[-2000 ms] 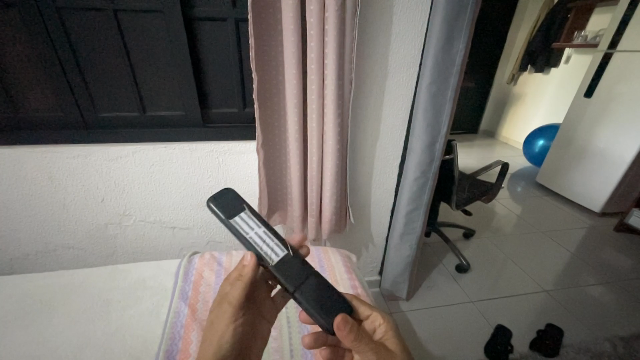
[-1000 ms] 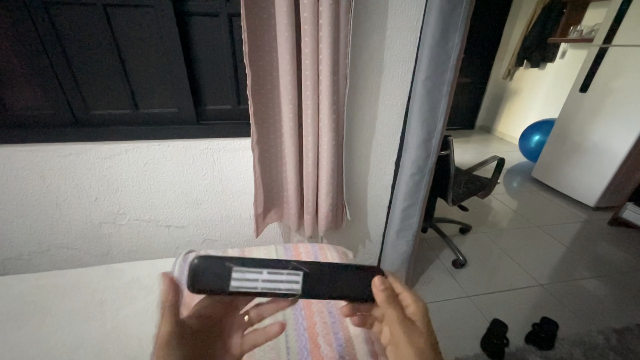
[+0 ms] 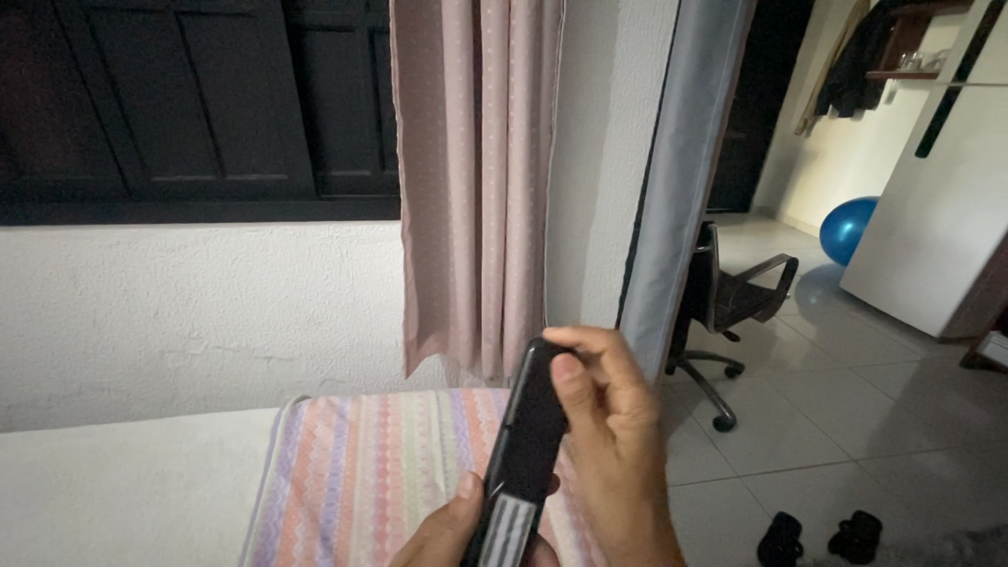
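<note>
A slim black case (image 3: 526,441), with a pale printed label on its lower part, stands tilted upright between both hands. My left hand (image 3: 445,524) holds its lower end, thumb along the left edge, with most of the other fingers hidden behind it. At the top end, my right hand (image 3: 610,425) grips the corner between thumb and fingers. Beneath and behind the case lies a striped pastel cloth (image 3: 378,472) on a white surface (image 3: 134,488).
Pink dotted curtain (image 3: 472,189) and dark window shutters (image 3: 189,102) are ahead. A grey curtain (image 3: 681,181) hangs to the right, beyond it an office chair (image 3: 740,299), a blue ball (image 3: 849,230), a white refrigerator (image 3: 929,205) and black footwear (image 3: 857,535) on the tiled floor.
The case has turned from level, one second ago, to nearly upright, label end down. My right hand has risen with the other end; my left hand remains at the label end.
</note>
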